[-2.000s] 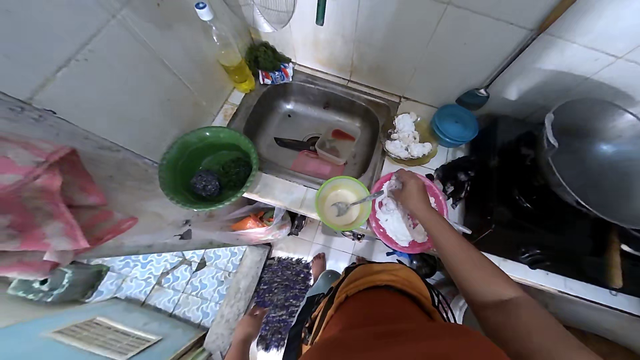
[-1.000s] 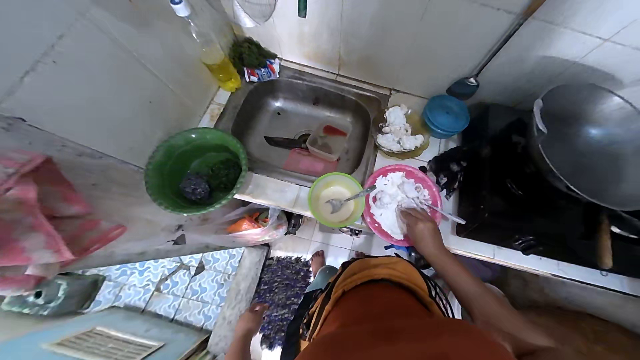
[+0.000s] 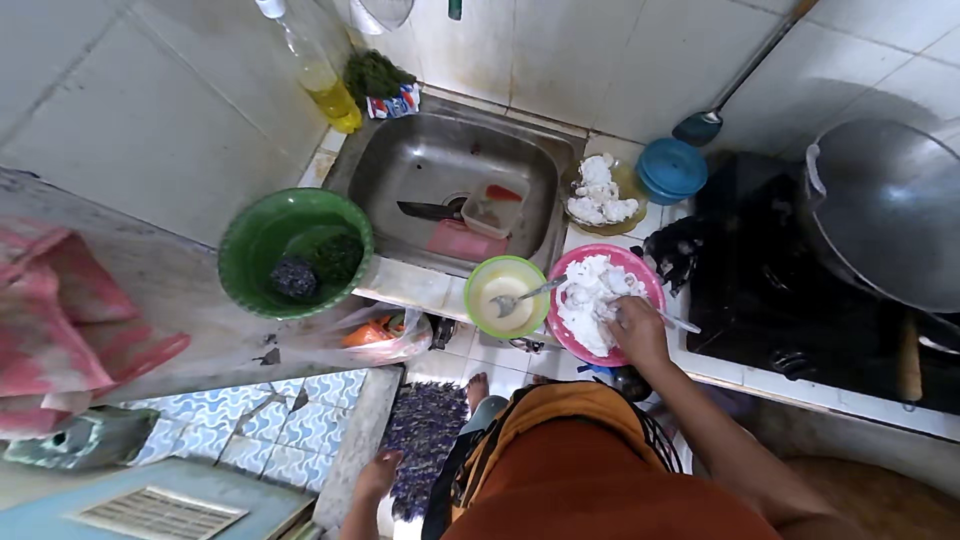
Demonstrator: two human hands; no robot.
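Note:
My right hand [image 3: 636, 327] is down in a pink bowl [image 3: 564, 343] of white flour, its fingertips in the coated pieces; whether they grip one is hidden. A metal spoon [image 3: 681, 322] leans out of that bowl beside the hand. Just left stands a lime-green bowl [image 3: 474, 319] of pale batter with a second spoon [image 3: 517, 298] resting in it, its handle reaching over the pink rim. Behind the pink bowl, a glass plate [image 3: 628, 221] holds white-coated pieces [image 3: 598, 193]. My left hand [image 3: 379, 474] hangs low beside my body, away from the bowls, its fingers partly hidden.
A steel sink [image 3: 427, 139] holds a knife [image 3: 421, 210], a plastic container [image 3: 491, 211] and a pink lid [image 3: 466, 240]. A green basin [image 3: 234, 255] sits left, near an oil bottle [image 3: 330, 97]. Blue containers [image 3: 672, 169], a stove [image 3: 739, 300] and a wok [image 3: 892, 217] stand right.
Two seconds ago my right hand was above the pink bowl's upper part; it has since moved down into the flour at the near right side. My left hand has stayed low.

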